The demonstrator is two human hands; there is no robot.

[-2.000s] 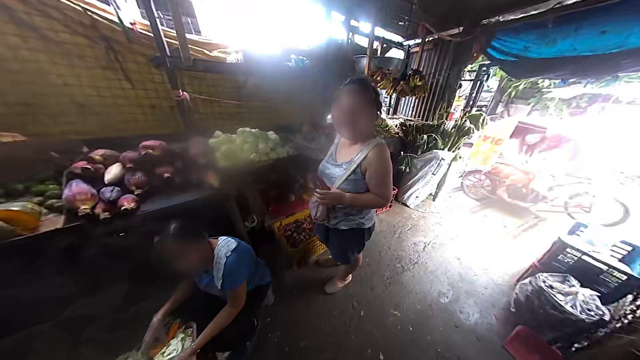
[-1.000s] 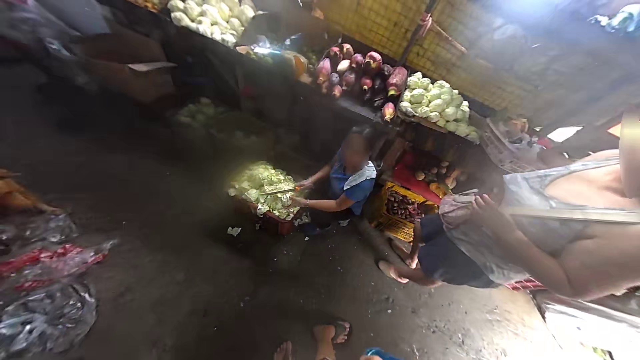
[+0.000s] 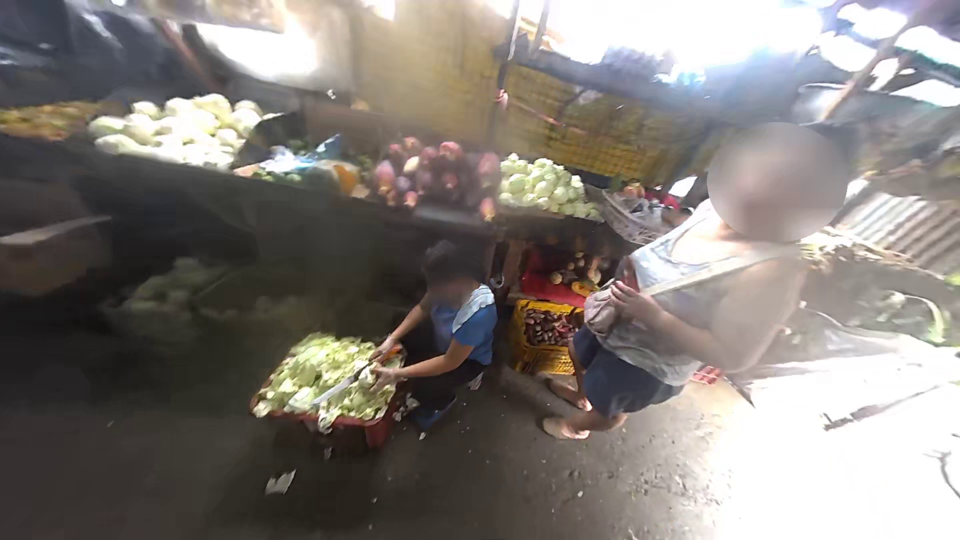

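Observation:
Neither my left hand nor my right hand shows in the head view. A seated person in a blue shirt [image 3: 472, 330] holds a long knife [image 3: 337, 390] over a red crate [image 3: 375, 433] heaped with pale green leaves, which look like cabbage trimmings [image 3: 322, 367]. At the right stands another person in a grey sleeveless top [image 3: 675, 300], a small pouch [image 3: 600, 309] held at the waist. Behind them, a raised stall carries round pale cabbages [image 3: 187, 124], purplish eggplant-like produce [image 3: 442, 172] and pale green round vegetables [image 3: 541, 186].
A yellow plastic crate [image 3: 546, 360] of small reddish produce stands between the two people, below the stall. Scraps [image 3: 280, 482] lie on the dark floor. A cardboard box [image 3: 52, 251] is at the left, and bright light washes out the floor at the right.
The view has swung widely between frames. Bare feet seen at the bottom edge one second ago are out of view now. The seated person remains at the heap of leaves with the knife.

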